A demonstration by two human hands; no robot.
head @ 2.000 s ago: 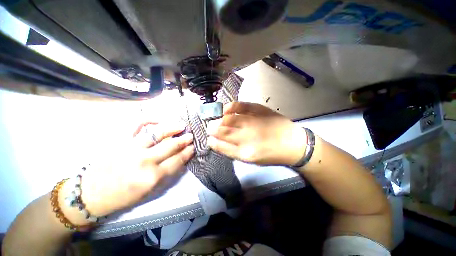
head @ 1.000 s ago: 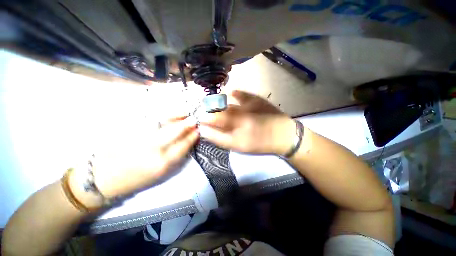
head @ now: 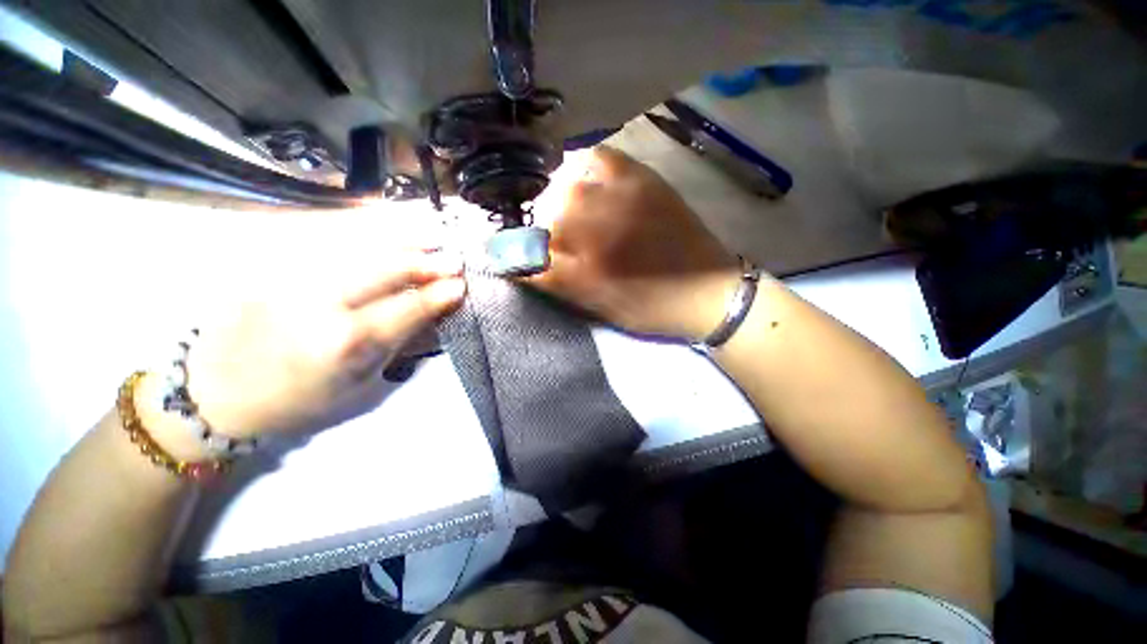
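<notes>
The dark patterned fabric piece (head: pixel 541 377) runs from under the needle area down over the table's front edge, lying fairly flat with a fold line along its left side. My left hand (head: pixel 340 340) has its fingertips on the fabric's upper left edge. My right hand (head: pixel 629 239) is curled at the upper right of the fabric, behind and beside the round grey-silver knob (head: pixel 517 252); its fingertips are partly hidden. The presser foot and needle are hidden behind the knob and in glare. A pale strip (head: pixel 516 508) shows beneath the fabric at the table edge.
The sewing machine head (head: pixel 704 38) spans the top. Dark blue thread snips (head: pixel 730 151) lie on the machine bed (head: pixel 805 233) to the right. A black flat object (head: pixel 975 302) lies farther right. A marked ruler strip (head: pixel 352 549) follows the front edge. Clear plastic (head: pixel 997 428) is at the right.
The fabric has spread wider and flatter below the knob. My right hand has moved up beside the needle area. My left hand has shifted slightly left and up. The camera view has shifted.
</notes>
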